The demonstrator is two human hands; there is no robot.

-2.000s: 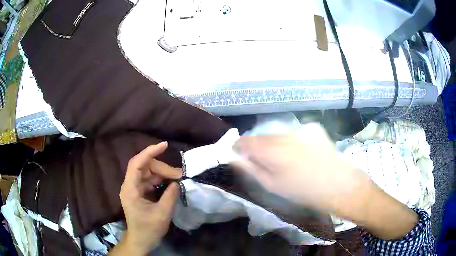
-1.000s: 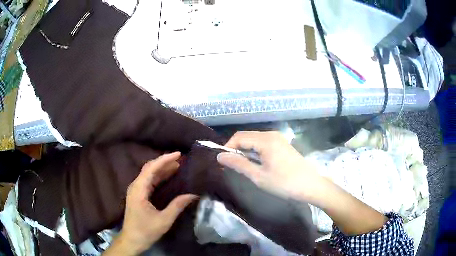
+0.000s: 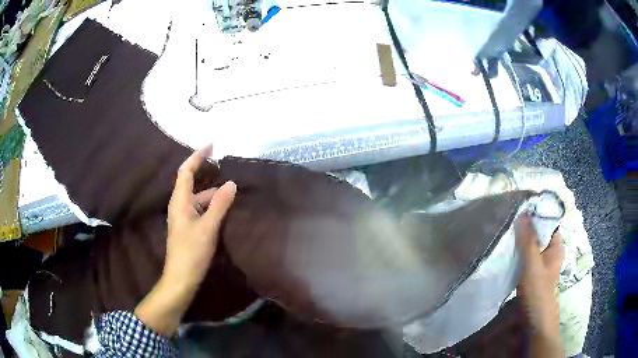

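Observation:
A dark brown panel with white lining (image 3: pixel 462 308) along its lower right edge stretches across the middle, partly blurred. My right hand (image 3: pixel 542 269) is at the right and grips the panel's far end, where the white lining folds over. My left hand (image 3: pixel 199 217) is at centre left over the brown cloth, its thumb and index finger apart, near the panel's upper left corner. Another part of the brown garment (image 3: pixel 105 133), with pale stitch marks, lies on the white machine table (image 3: pixel 294 119) at the left.
The lower machine head (image 3: pixel 241 14) shows at the top edge. A pink and blue tool (image 3: pixel 441 91) lies by a dark strap on the table. Cream padded cloth (image 3: pixel 573 280) is bunched at the right, beside grey floor (image 3: pixel 598 203). Blue objects stand at the far right.
My right hand has moved far right, drawing the panel's end out with it. My left hand has moved up and slightly left. The camera view has shifted, showing more of the machine head.

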